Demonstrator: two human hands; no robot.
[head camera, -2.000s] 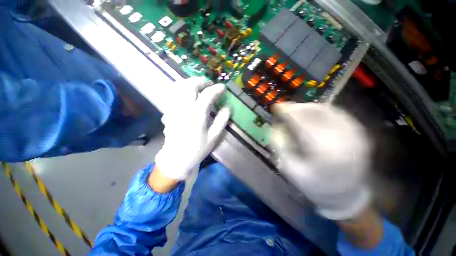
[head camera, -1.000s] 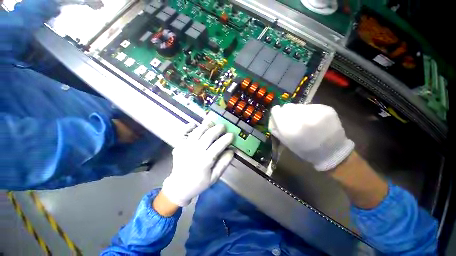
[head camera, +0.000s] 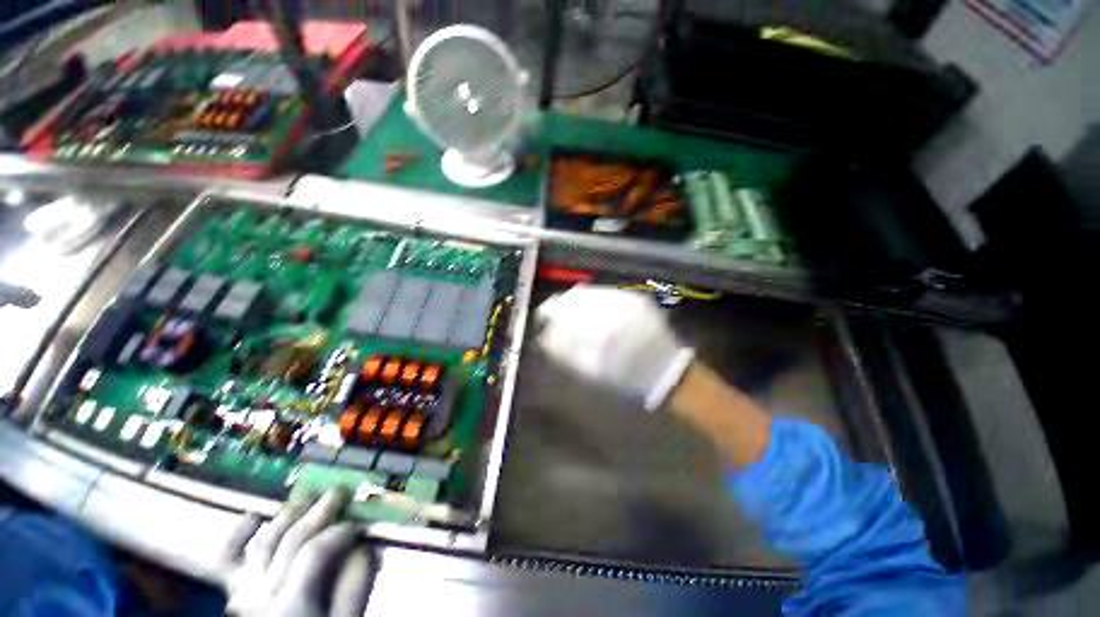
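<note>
A large green circuit board (head camera: 259, 325) lies in a metal-edged carrier (head camera: 512, 398). It bears orange copper coils (head camera: 388, 407), grey blocks (head camera: 422, 310) and a ring-shaped inductor (head camera: 169, 342). A pale green plate (head camera: 410, 499) lies along its near edge. My left hand (head camera: 296, 557), in a white glove, has its fingertips at the plate's left part; the fingers look apart, and the palm is cut off by the lower edge. My gloved right hand (head camera: 613, 342) is above the conveyor, right of the carrier, fingers curled; whether it holds something small is hidden.
A white fan (head camera: 466, 103), a black tray of orange-brown pieces (head camera: 613, 193) and pale green strips (head camera: 736, 217) stand on the green-matted shelf behind the conveyor. Another board in a red carrier (head camera: 290, 142) is at the back left. The conveyor chain (head camera: 651, 573) runs along the near side.
The view has swung up, showing the shelf and fan. My right hand has moved from the board's near right corner outward beyond the carrier. My left hand remains at the near edge.
</note>
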